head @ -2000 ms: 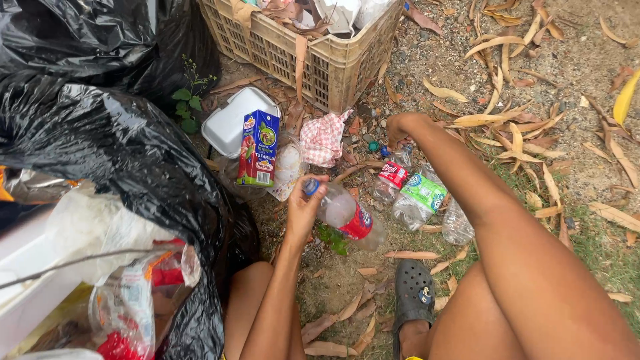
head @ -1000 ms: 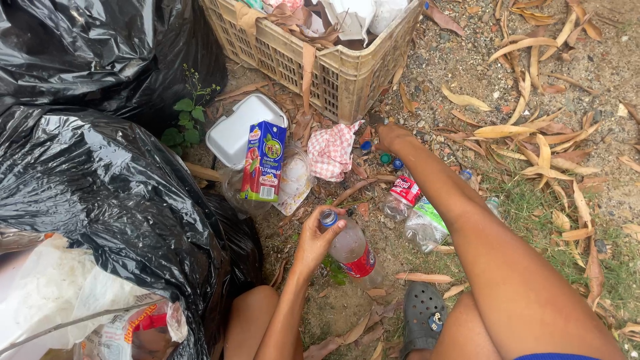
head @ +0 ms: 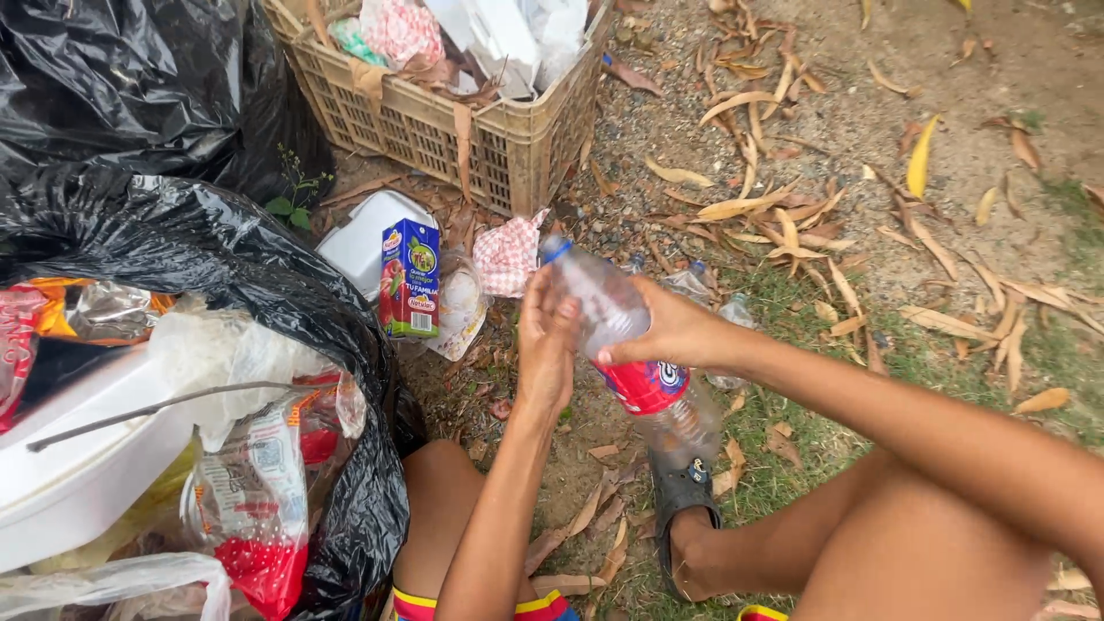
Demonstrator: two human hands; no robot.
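Observation:
A clear plastic bottle (head: 638,371) with a red label and a blue ring at its neck is tilted between my hands. My right hand (head: 668,328) wraps around its middle, just above the label. At the neck, my left hand (head: 549,332) has its fingers beside the bottle; whether they press on it cannot be told. Left of my hands are a blue and red drink carton (head: 410,278), a white foam container (head: 366,237) and a red-checked paper (head: 509,256). Other clear bottles (head: 737,312) lie partly hidden behind my right forearm.
An open black trash bag (head: 259,241) full of wrappers and foam trays stands at the left, with another black bag (head: 129,95) behind it. A beige plastic crate (head: 517,142) of waste is at the top. Dry leaves (head: 742,103) litter the ground. A dark clog (head: 677,509) is on one foot.
My right hand has come from the ground near the crate to the bottle and closed around it. The bottle is raised, with my left hand still at its neck.

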